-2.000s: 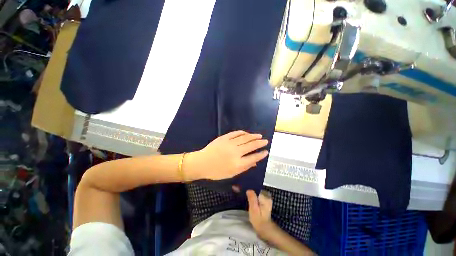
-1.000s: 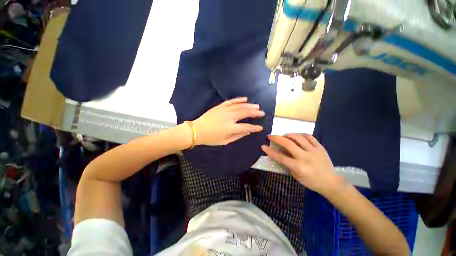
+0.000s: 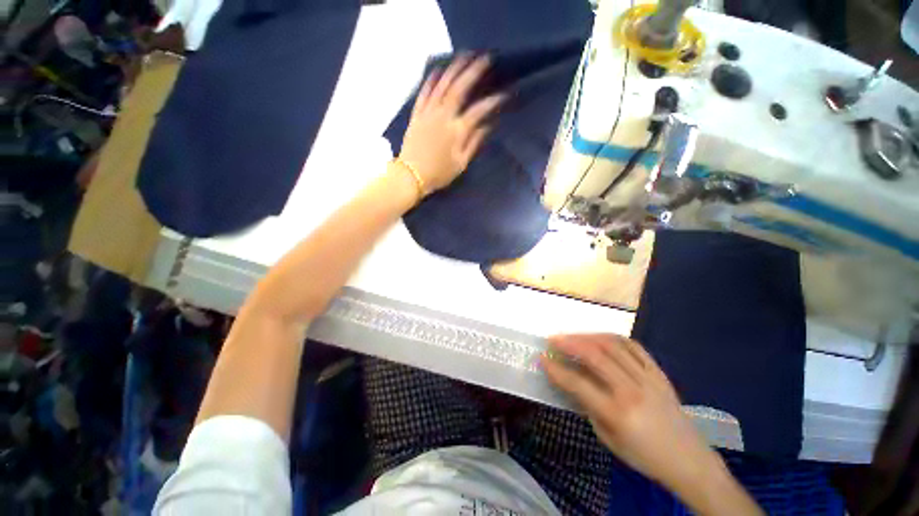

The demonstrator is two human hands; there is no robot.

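Observation:
A navy cloth piece (image 3: 484, 207) with a rounded near end lies left of the needle, its right edge at the lit presser foot (image 3: 564, 220). My left hand (image 3: 448, 126) lies on this cloth with fingers spread, palm down. My right hand (image 3: 615, 388) is over the table's front edge, near the smaller navy panel, slightly blurred, with no cloth seen in it. The white sewing machine head (image 3: 645, 121) with a blue stripe stands at the upper right and hides part of the panel beneath it.
A navy cut panel pile (image 3: 252, 121) lies at the left on a cardboard sheet (image 3: 106, 217). A smaller navy panel (image 3: 720, 333) hangs over the front edge at right. A ruler strip (image 3: 423, 328) runs along the edge. A blue crate (image 3: 796, 492) is below.
The navy cloth has moved away from me, its rounded end now on the table near the needle. My left hand has moved forward with it. My right hand is lower, at the front edge.

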